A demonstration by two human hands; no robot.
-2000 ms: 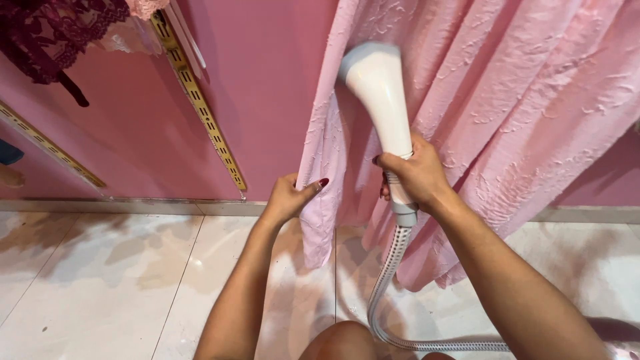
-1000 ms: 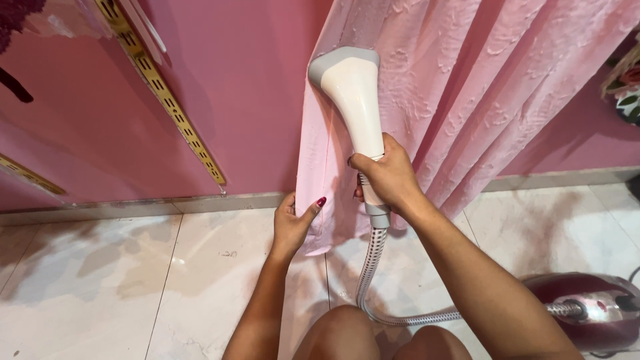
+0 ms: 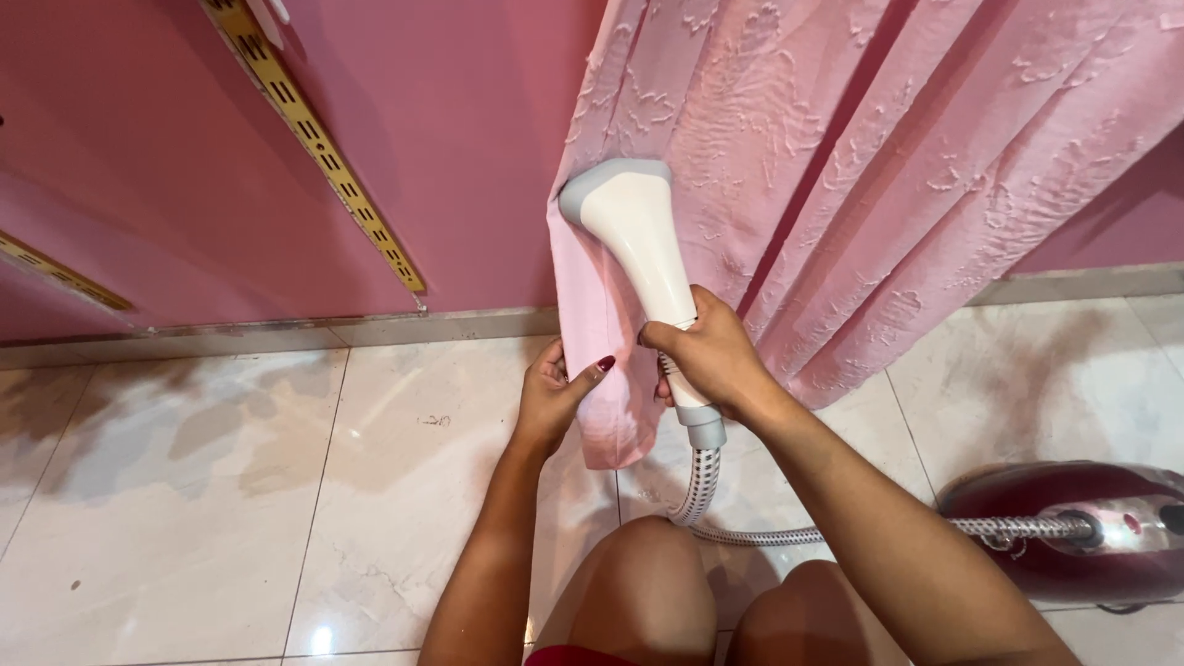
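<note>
A pink fabric curtain or garment with raised texture point(image 3: 768, 120) hangs in folds against the wall. My left hand point(image 3: 560, 393) grips its left edge low down, thumb in front and fingers behind. In my right hand point(image 3: 708, 356) is the handle of a white garment steamer head point(image 3: 634, 231), its grey face against the cloth near the left edge, above my left hand. A braided steam hose point(image 3: 703, 481) runs from the handle down past my knees and right to the dark red steamer base point(image 3: 1008, 499) on the floor.
Yellow slotted wall rails point(image 3: 324, 153) are fixed to the pink wall at the left. A pale skirting point(image 3: 444, 326) runs along the wall's foot above light floor tiles point(image 3: 416, 490). My bent knees are below the hose.
The steamer head has moved over the cloth and now sits lower against its left edge than one second ago. Both hands keep their holds. The steamer base, unseen two seconds ago, shows at the right.
</note>
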